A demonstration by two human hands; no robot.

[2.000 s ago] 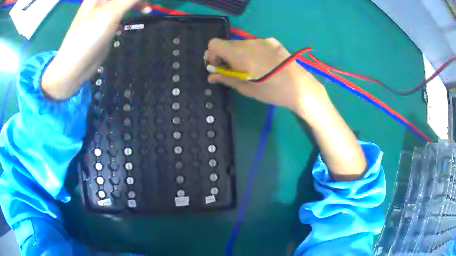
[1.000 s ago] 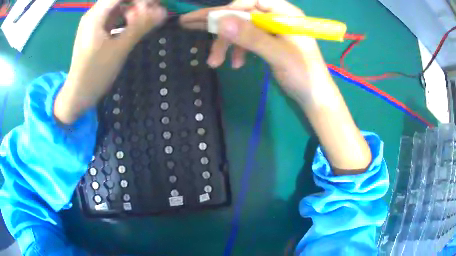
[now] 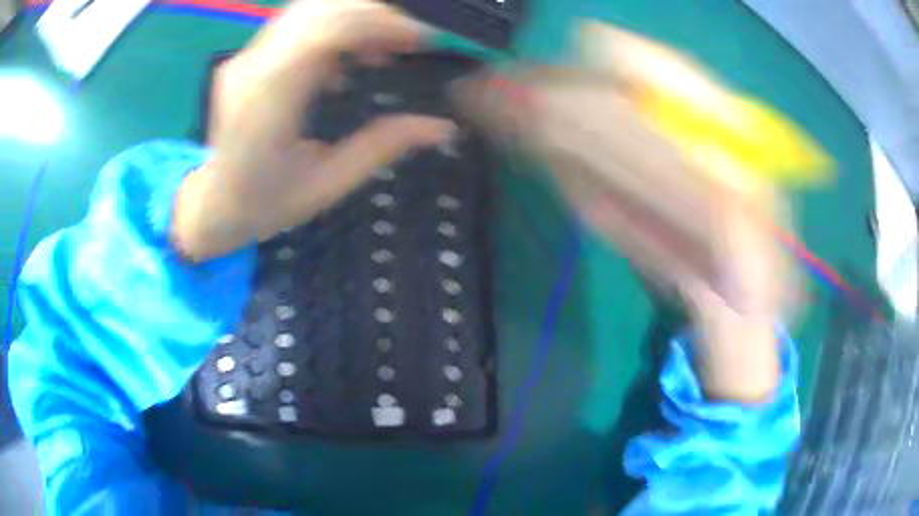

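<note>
The black component tray (image 3: 333, 353) lies flat in front of me, with rows of small round silver discs (image 3: 384, 286) and white labels (image 3: 388, 415) at its near end. My left hand (image 3: 302, 141) is over the tray's far left part, thumb and fingers apart; I see nothing held in it. My right hand (image 3: 655, 161) is blurred, beyond the tray's right edge, with its fingertips near the far right corner. The blurred yellow probe (image 3: 741, 131) lies in my right hand, its barrel pointing right. Its tip cannot be made out.
A dark stacked tray block (image 3: 464, 18) is at the far edge. A white paper slip (image 3: 93, 32) is at the far left. Clear ribbed trays (image 3: 857, 403) stand at the right. Red and blue tape lines cross the green mat (image 3: 534, 454).
My left hand has moved right over the tray and its thumb has spread from the fingers. My right hand has moved right and nearer with the probe. The view has shifted slightly.
</note>
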